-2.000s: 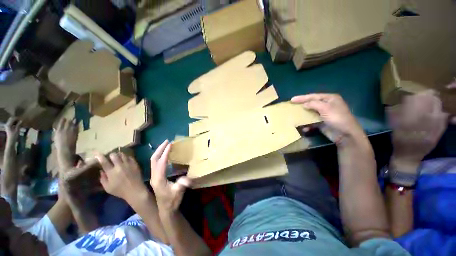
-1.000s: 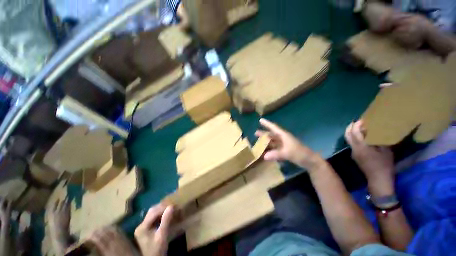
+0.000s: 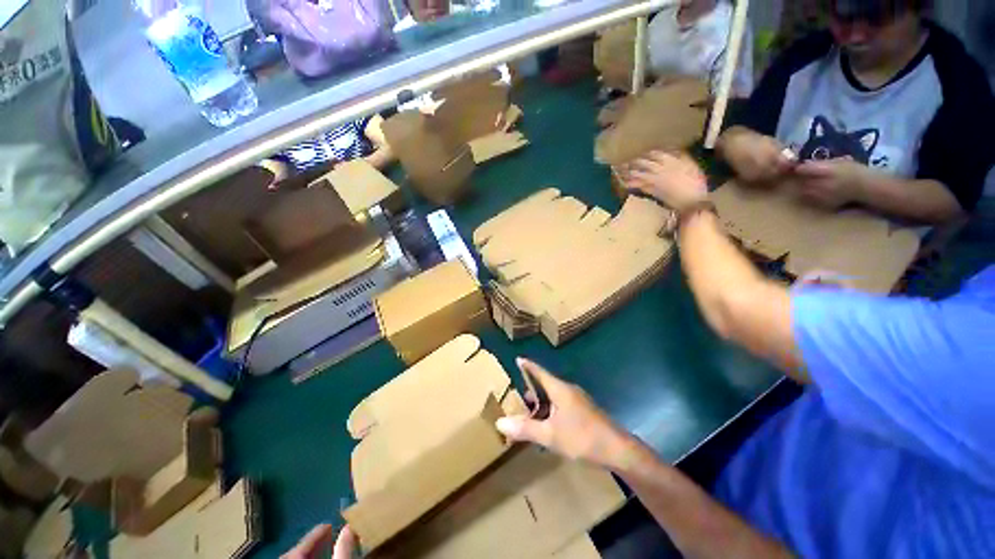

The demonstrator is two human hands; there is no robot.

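A part-folded mailer box (image 3: 420,480) lies in front of me, its lid panel (image 3: 428,406) spread away from me and a long wall standing up along its near side. My right hand (image 3: 562,417) is at the box's right end, thumb and fingers on the small folded side wall. My left hand (image 3: 325,543) is at the bottom edge of the view by the box's left corner, mostly cut off; its grip is hard to tell. A flat box blank (image 3: 535,508) lies under the box.
A closed box (image 3: 433,308) and grey machine (image 3: 316,324) stand beyond. A blank stack (image 3: 584,268) lies right of them. Part-folded boxes (image 3: 164,459) are at left. A coworker's arm (image 3: 736,284) reaches in from the right; a metal rail (image 3: 273,115) crosses above.
The view has swung up and right, showing more of the rail and coworkers. The box's near wall and right side wall now stand folded up. My left hand has slipped mostly out of view.
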